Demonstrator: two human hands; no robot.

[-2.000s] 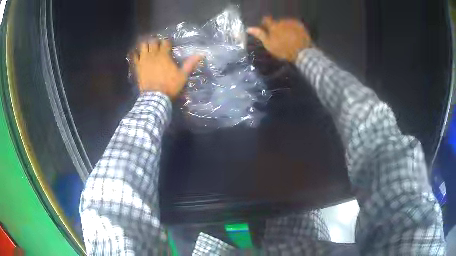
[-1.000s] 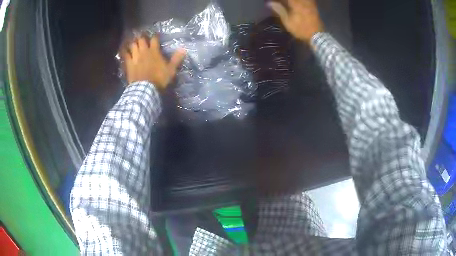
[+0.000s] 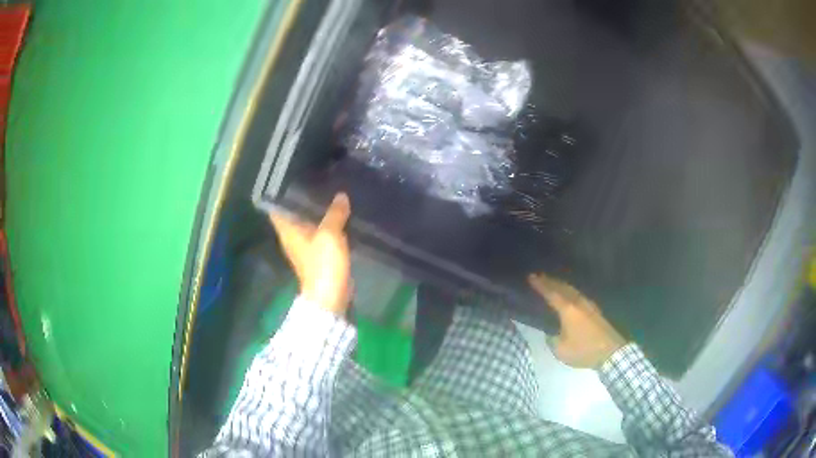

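Observation:
Clear, crinkled, shiny plastic bags lie in a flat pile on the dark conveyor belt. Dark shapes show under shiny plastic at the pile's right side, too blurred to name. My left hand is at the belt's near left corner, its thumb over the edge. My right hand is at the near edge further right, its thumb towards the belt. Neither hand touches the plastic. The fingers are partly hidden or blurred, so their grip on the edge cannot be told.
A green bench top runs along the left, beyond a metal rail at the belt's side. A red edge shows at the far left. A blue object is at the lower right. My checked clothing and a green object show below the belt.
Both hands have moved back from the far part of the belt to its near edge; my left hand has left the plastic. The view has turned, showing more green bench.

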